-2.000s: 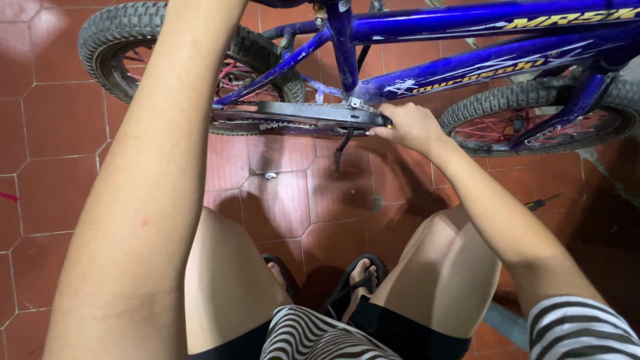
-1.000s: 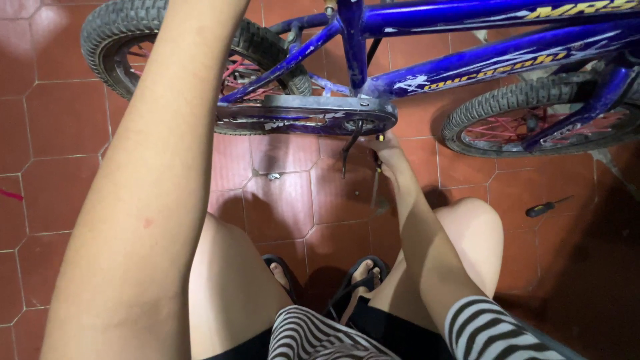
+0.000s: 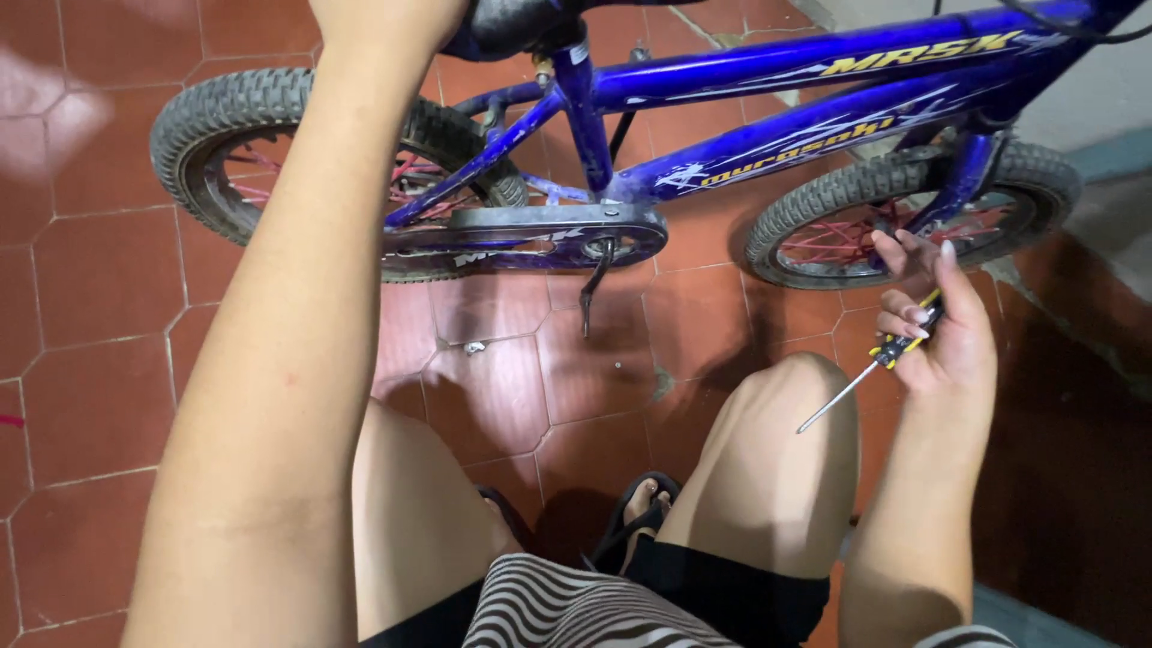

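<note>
A blue children's bicycle stands across the top of the head view. My left hand is at the top edge beside the black saddle; its fingers are cut off, so its hold cannot be told. My right hand holds a screwdriver with a black and yellow handle, its thin metal shaft pointing down and left over my right knee. Some of its fingers are extended near the front wheel. The chain guard covers the chain, and the crank arm hangs from it with no pedal visible.
The rear wheel is partly behind my left forearm. A small whitish scrap and a tiny round piece lie on the red tile floor. My knees and sandalled feet are below the bicycle. A pale wall is at upper right.
My right hand has moved right, away from the crank area to near the front wheel, with the screwdriver now clearly in it. Another screwdriver lay on the floor at right one second ago.
</note>
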